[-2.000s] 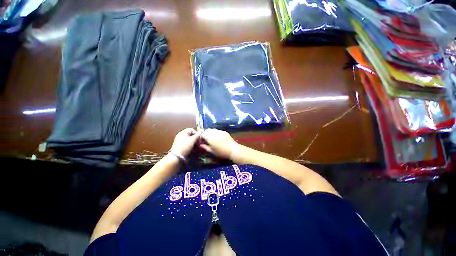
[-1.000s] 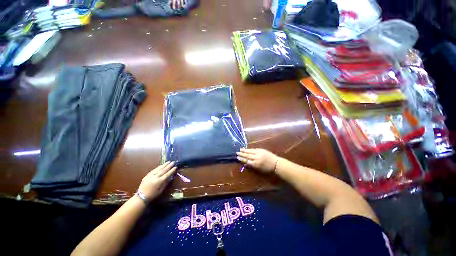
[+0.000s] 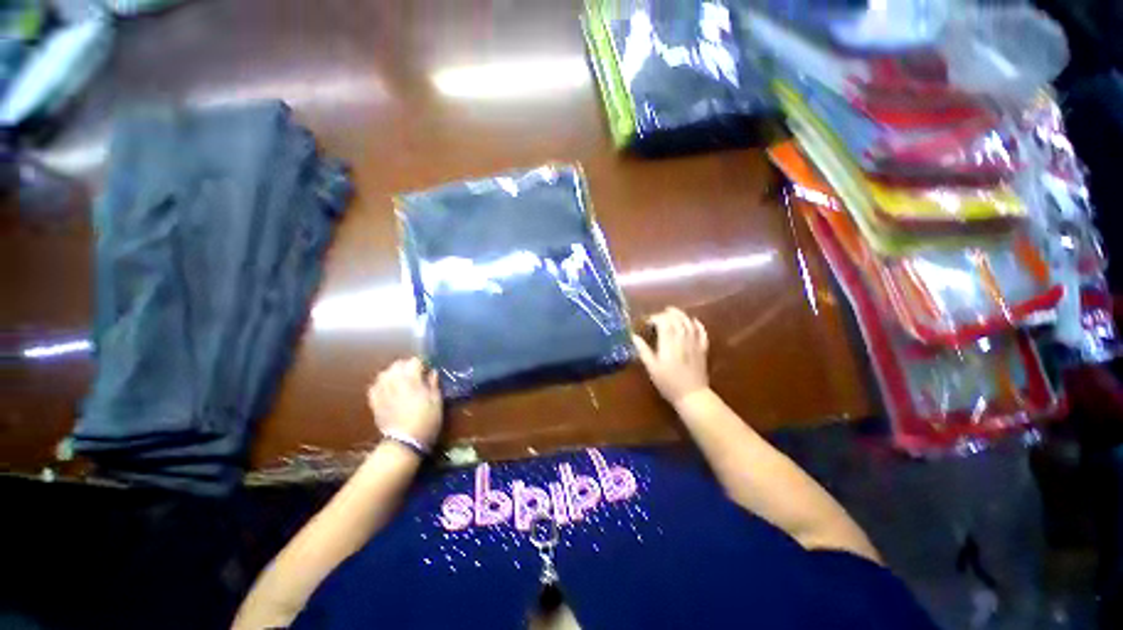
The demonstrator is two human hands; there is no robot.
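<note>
The packed trousers (image 3: 511,283), a dark folded rectangle in clear shiny film with thin yellow-green edges, lie flat on the table in front of me, slightly tilted. My left hand (image 3: 406,401) is at the near left corner, its fingers curled onto the film edge. My right hand (image 3: 675,353) is at the near right corner, its thumb side against the film edge. The fingertips on the bag are partly hidden and blurred.
Unpacked grey trousers (image 3: 191,283) lie fanned at the left of the brown table (image 3: 370,135). A finished stack (image 3: 690,80) of packed bags lies beyond. Polybag stacks (image 3: 948,265) with red, orange and yellow borders lie at the right, with crumpled clear plastic (image 3: 1016,55) on top.
My hands, earlier together at the near left corner, then resting on both near corners, now hold its sides there. The bag sits slightly more tilted. The view has shifted.
</note>
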